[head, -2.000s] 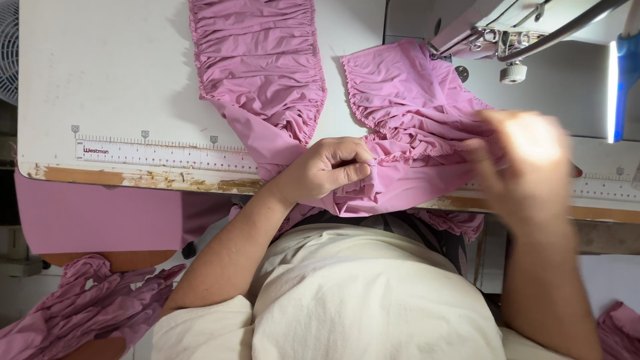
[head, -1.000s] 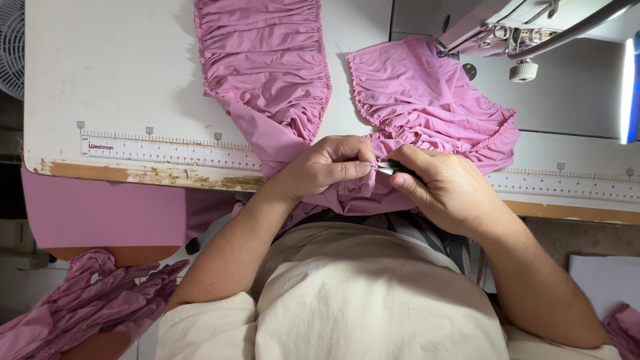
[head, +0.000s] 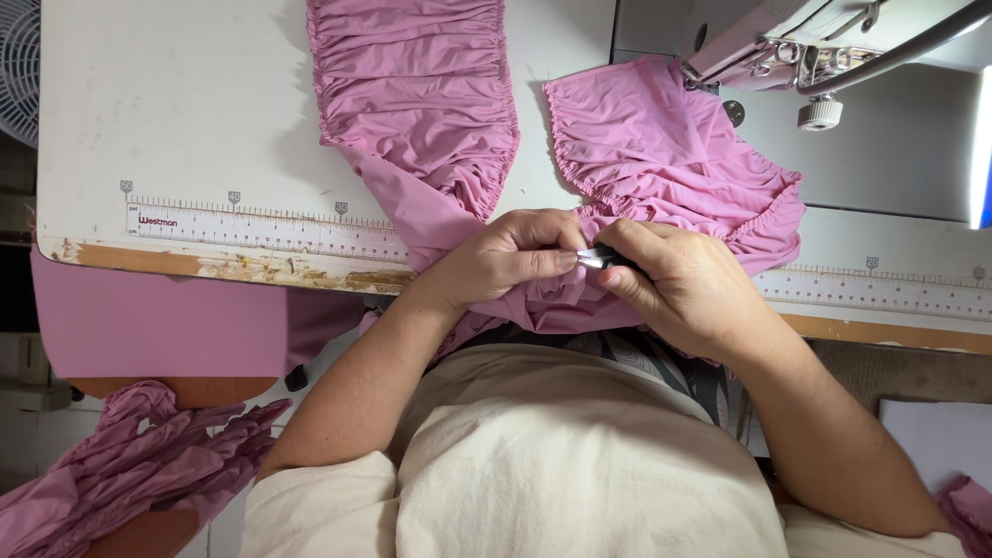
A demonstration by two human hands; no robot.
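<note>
Gathered pink fabric (head: 418,101) lies over the table's front edge, with a second ruffled part (head: 635,132) spread at the right below the sewing machine head. My left hand (head: 519,260) pinches a bit of this fabric between thumb and forefinger. In my right hand (head: 682,283) is a small pair of thread snips (head: 595,257) with a dark handle, mostly hidden by the fingers. The metal tips touch or nearly touch the left fingertips; whether the blades are closed on anything cannot be told.
The sewing machine's head (head: 783,54) overhangs the upper right. A ruler strip (head: 263,229) runs along the worn front edge of the white table (head: 170,101). More pink fabric (head: 147,457) hangs at the lower left. A fan (head: 19,74) stands at the far left.
Two seconds ago my right hand was raised and blurred at the right; it has come in to my left hand, with the snips showing. My left hand has kept its pinch on the fabric.
</note>
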